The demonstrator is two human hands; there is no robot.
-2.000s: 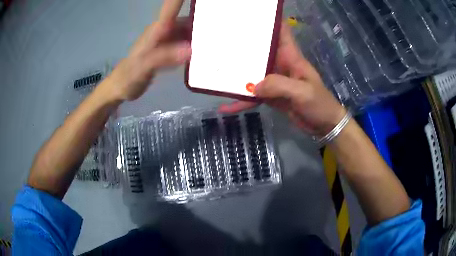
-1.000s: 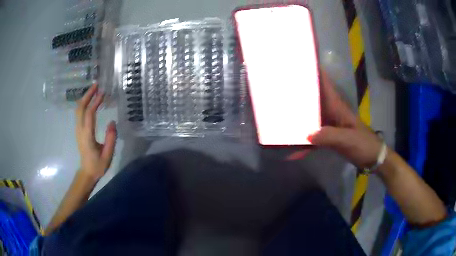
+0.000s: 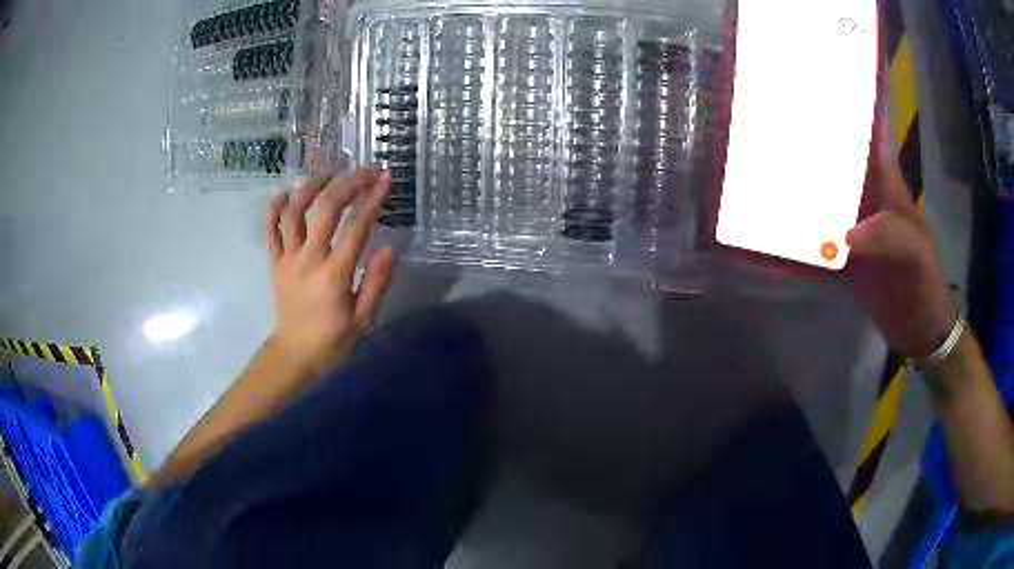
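A clear blister tray (image 3: 489, 145) lies on the grey floor in front of me, its pocket columns running away from me. Dark small components (image 3: 397, 145) fill part of its left column, and a few sit near the front of another column. My left hand (image 3: 322, 261) is spread, its fingertips at the tray's front left corner. My right hand (image 3: 906, 261) holds a smartphone (image 3: 795, 133) with a glaring white screen over the tray's right side, covering what is beneath. Another clear tray (image 3: 228, 108) with rows of dark components lies at the left.
Yellow-and-black tape (image 3: 884, 422) runs along the floor at the right, partly behind my right hand. More tape (image 3: 50, 352) borders a blue object (image 3: 61, 456) at the lower left. My dark-clothed legs fill the bottom. Dark glossy material shows at the upper right edge.
My left hand has come in from the left to the tray's front corner. The phone has moved right and up in my right hand. The view has shifted, showing the trays farther right and higher.
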